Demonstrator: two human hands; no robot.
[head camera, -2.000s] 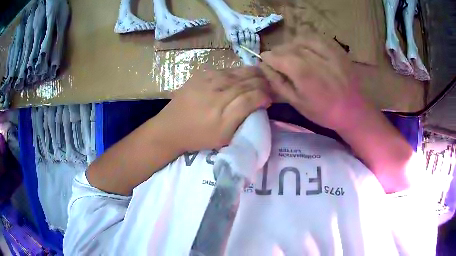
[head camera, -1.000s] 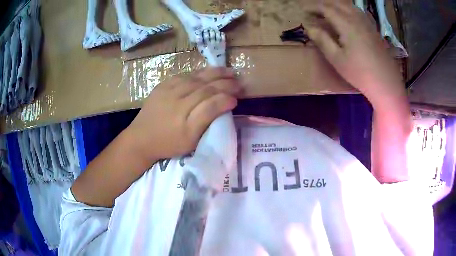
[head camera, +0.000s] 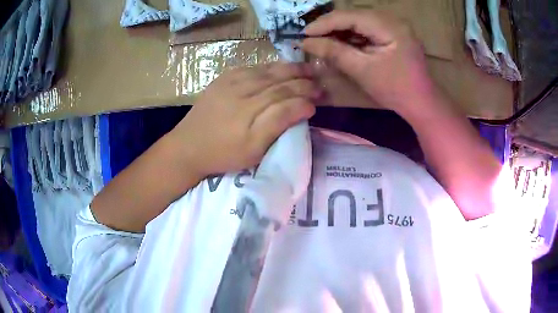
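Note:
My left hand (head camera: 254, 113) is closed around the shaft of a white-grey prop leg (head camera: 282, 165). The leg's foot points away from me and its mottled grey upper end hangs down over my shirt. My right hand (head camera: 367, 58) pinches a small black piece (head camera: 295, 35) between thumb and fingers. The piece lies against the toe end of the foot. The exact contact is blurred. No stick can be made out in my right hand.
Brown cardboard (head camera: 137, 76) with shiny tape covers the table. Stacked legs (head camera: 30, 49) lie at the left, loose feet (head camera: 196, 13) at the far middle, and a pair of legs (head camera: 489, 40) at the right. A blue bin (head camera: 105, 143) below the left edge holds more legs.
The thin pale stick seen earlier no longer shows. My right hand went right to the black tangle and came back to the toes with a black piece. My left hand still holds the leg.

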